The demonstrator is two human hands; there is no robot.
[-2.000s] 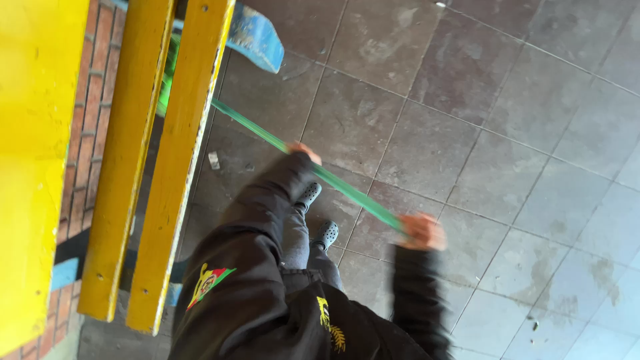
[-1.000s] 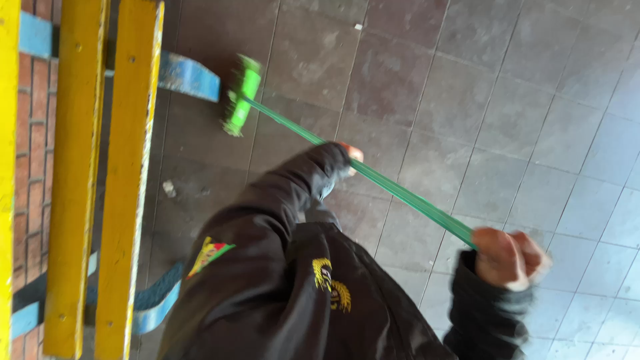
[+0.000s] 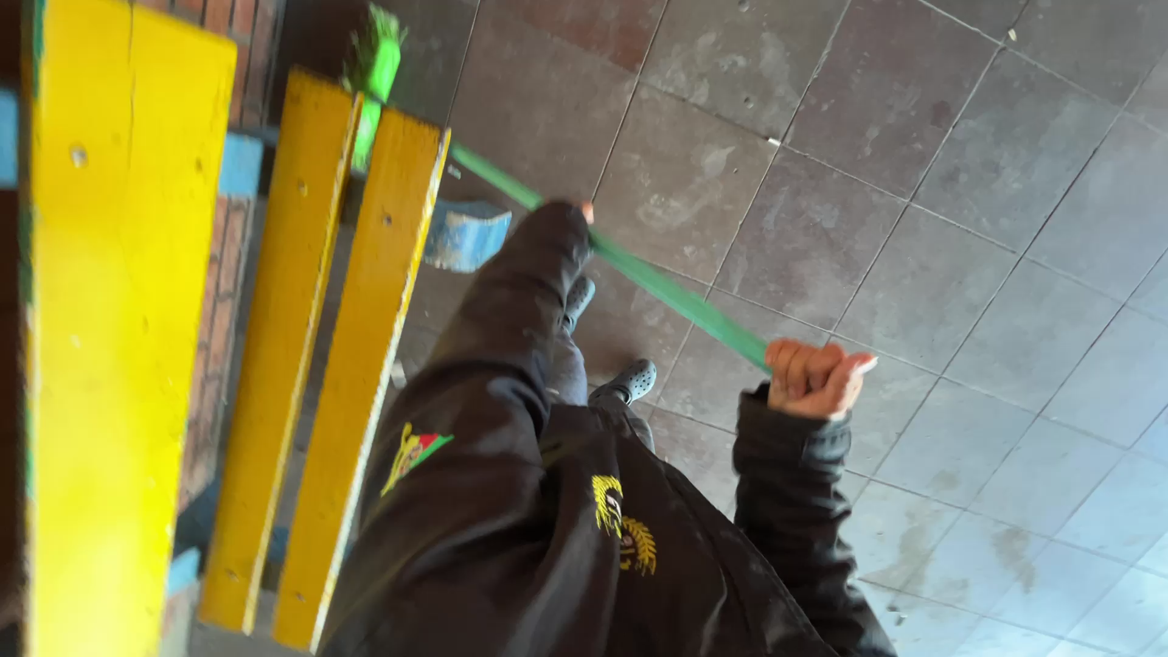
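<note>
A green broom handle (image 3: 671, 294) runs slantwise across the tiled floor. Its bright green head with bristles (image 3: 377, 87) lies at the upper left, partly hidden behind the end of a yellow bench slat. My right hand (image 3: 818, 376) is closed round the upper end of the handle. Farther down the handle is my left hand (image 3: 587, 213), mostly hidden by its dark sleeve, at the handle with only a bit of skin showing.
Yellow wooden bench slats (image 3: 365, 365) stand along the left, with a wider yellow board (image 3: 123, 319) beyond them. A blue metal bench support (image 3: 465, 235) juts out near my left sleeve. A brick wall (image 3: 219, 338) shows between the boards. My shoes (image 3: 630, 381) are on the floor tiles.
The broom head was on open floor beside the blue support one second ago; now it is partly behind the slats. Both hands have stayed at the handle. The view has shifted.
</note>
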